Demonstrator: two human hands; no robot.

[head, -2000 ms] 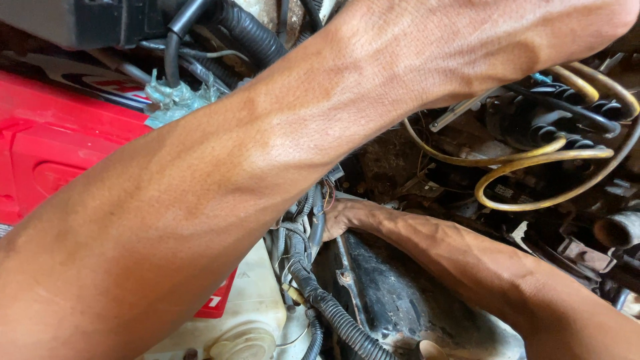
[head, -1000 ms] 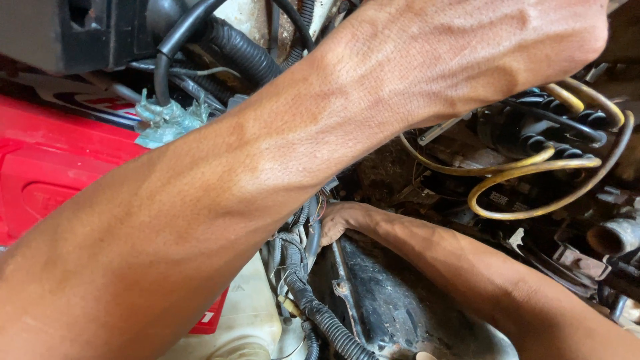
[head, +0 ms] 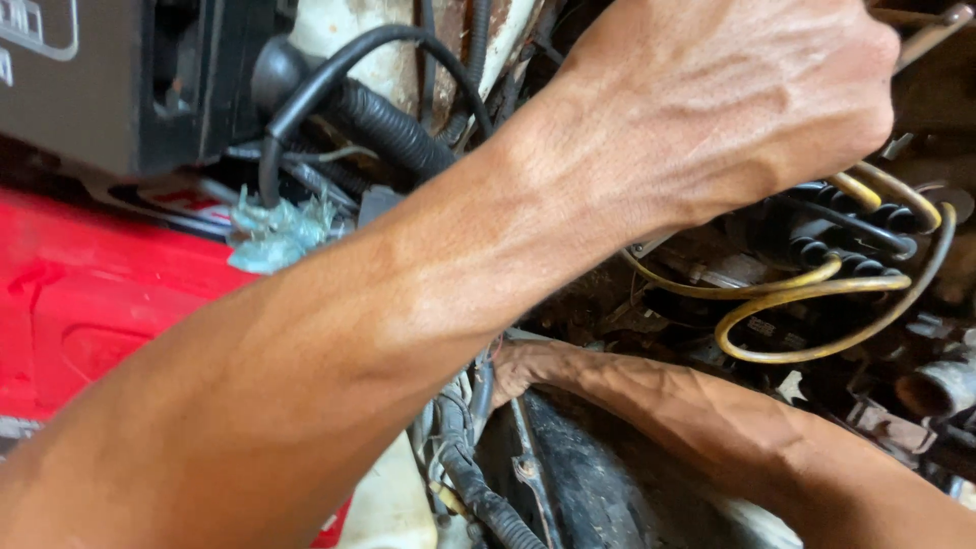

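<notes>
From the lower left, my left forearm crosses the engine bay, and my left hand [head: 801,91] is bent into a fist shape at the upper right. Its fingers are hidden beneath it. A metal rod [head: 934,34] shows just beyond the knuckles; whether the hand holds it, I cannot tell. Below that forearm, my right hand [head: 515,370] reaches in from the right, beside a taped wiring harness [head: 457,442] and a black metal panel edge [head: 526,457]. Its fingertips are out of sight among the wires. Yellowed hoses [head: 808,290] loop under my left hand.
A red battery [head: 99,305] lies at left, with a blue-green corroded terminal [head: 278,232] and a black cable [head: 358,38]. A black box [head: 99,84] stands above it. A whitish plastic reservoir [head: 393,496] sits at the bottom, and a metal pipe [head: 934,389] at right.
The view has shifted a little, showing more of the black box at the upper left. The metal rod by my left hand now shows. My right hand remains beside the harness.
</notes>
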